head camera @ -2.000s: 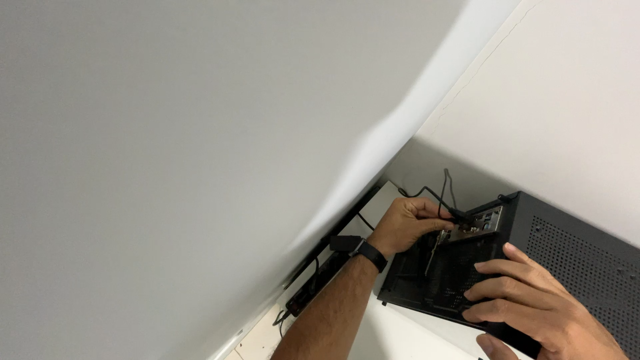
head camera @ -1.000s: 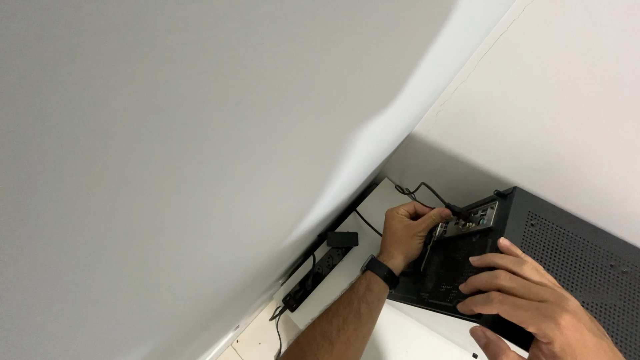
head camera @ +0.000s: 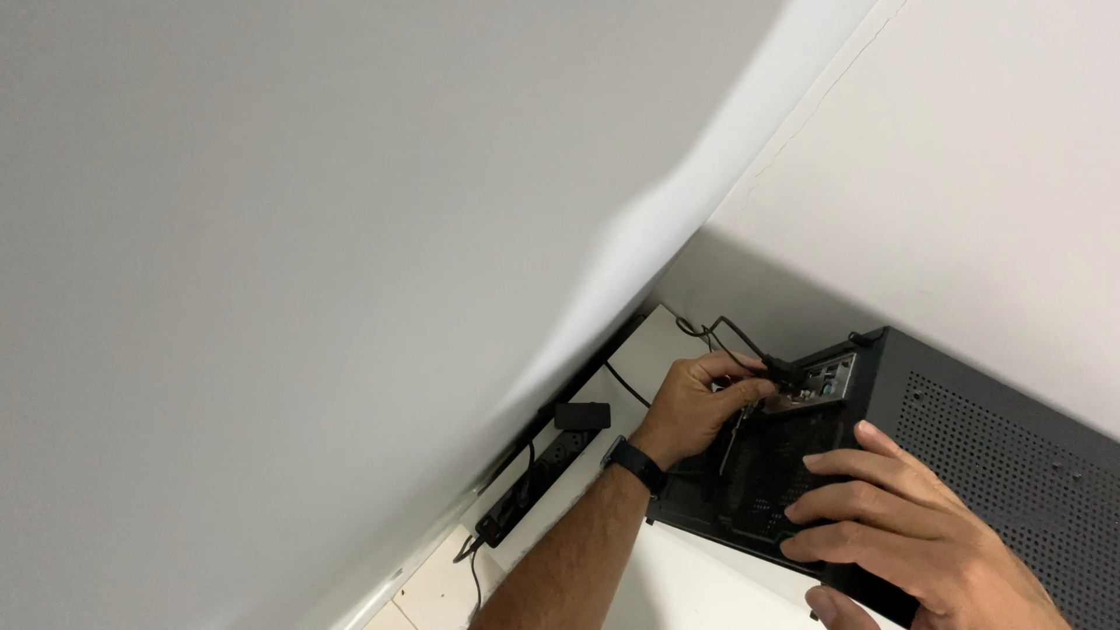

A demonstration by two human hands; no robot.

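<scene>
A black desktop computer case (head camera: 989, 437) with a perforated panel lies at the lower right, its rear ports (head camera: 827, 383) facing up and left. My left hand (head camera: 700, 394), with a dark watch on the wrist, has thumb and fingers at the port panel beside a black cable connector (head camera: 781, 369); whether it grips anything is hidden by the fingers. From that connector a black cable (head camera: 731, 328) loops up toward the wall. My right hand (head camera: 910, 516) rests with spread fingers over the near edge of the case, holding nothing.
A black power strip (head camera: 538, 472) with a black adapter (head camera: 582, 416) plugged in lies left of my left forearm, on a white surface. A big pale grey panel (head camera: 350, 219) fills the left side. The white wall (head camera: 980, 157) stands behind the case. Floor tiles (head camera: 433, 586) show below.
My left hand stays at the port panel, its fingers slightly shifted. Between the oldest frame and now, the left forearm has moved right, leaving more of the power strip in sight.
</scene>
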